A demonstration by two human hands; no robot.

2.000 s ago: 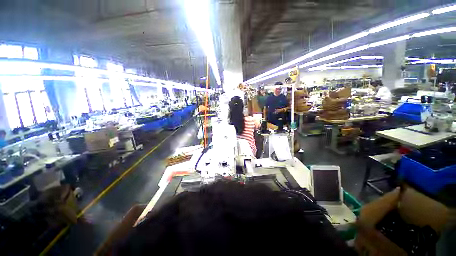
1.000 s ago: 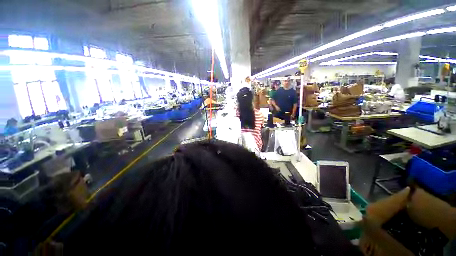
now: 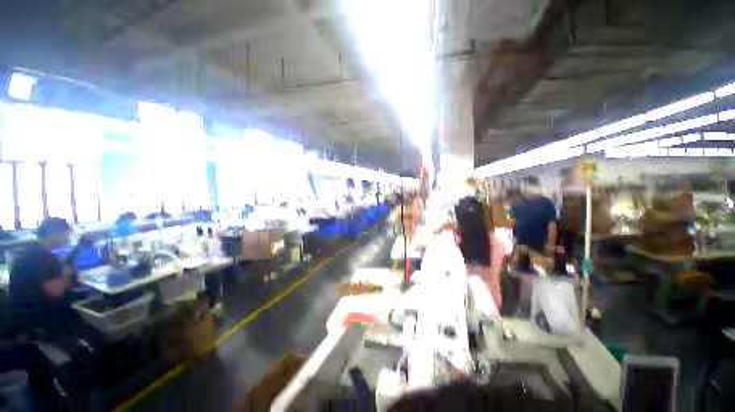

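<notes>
No hand of mine is in the picture. The white sewing machine head (image 3: 439, 322) stands nearest in front of me, overexposed and blurred. A dark shape at the bottom edge hides its lower front. A dark flat piece (image 3: 360, 381) lies on the table left of the machine. The control panel (image 3: 649, 385) shows at the bottom right, cut off by the edge. What lies at the sewing point is hidden.
A person in dark clothes (image 3: 40, 278) sits at a table far left. Two people stand beyond the machine, one in dark blue (image 3: 533, 219). A brown cardboard box (image 3: 276, 383) is low left of the table. A pole (image 3: 587, 241) rises at the right. A yellow floor line runs left.
The view has turned left and lifted. The dark, hair-like mass that covered the lower middle has mostly dropped out, and the machine head shows again. The right-hand box and blue bins have left the picture.
</notes>
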